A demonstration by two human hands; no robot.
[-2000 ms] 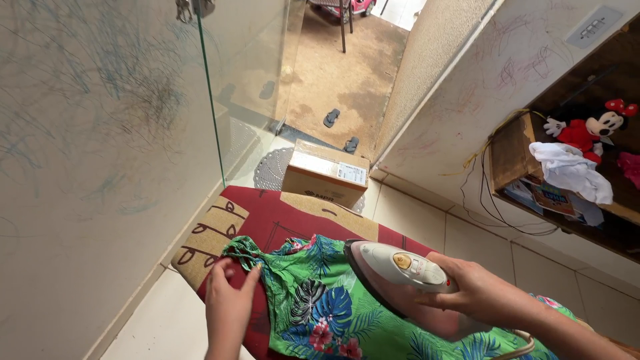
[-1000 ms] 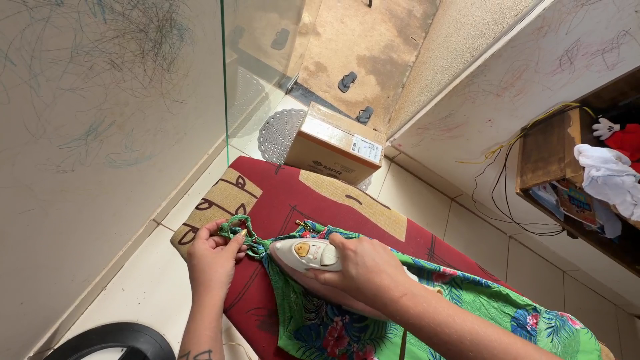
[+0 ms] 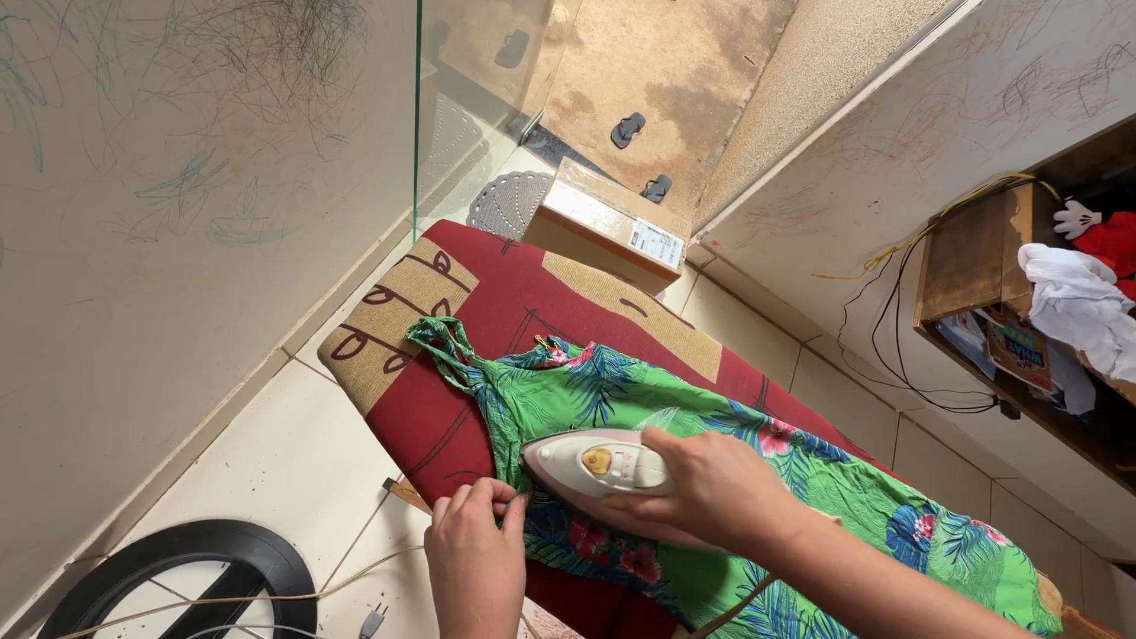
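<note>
A green garment [image 3: 621,390] with blue leaves and pink flowers lies over the red and tan padded ironing board [image 3: 426,435], its strap loop [image 3: 437,342] near the board's rounded end. My right hand [image 3: 719,488] grips the handle of a white clothes iron [image 3: 590,466], whose tip points left at the garment's edge. Just left of that tip, my left hand [image 3: 479,541] pinches the garment's near edge between thumb and fingers. The iron's soleplate rests on or just over the cloth; its contact is hidden.
Beyond the board stands a cardboard box [image 3: 612,222] beside a grey crocheted mat [image 3: 506,202]. A glass panel [image 3: 470,98] rises at the left. A black round base [image 3: 297,568], cords and a plug [image 3: 374,621] are at lower left. A wooden shelf [image 3: 967,257] holds white cloth [image 3: 1078,302].
My left hand has left the strap loop and moved down to the garment's near edge. The iron in my right hand has moved from beside the strap toward that near edge.
</note>
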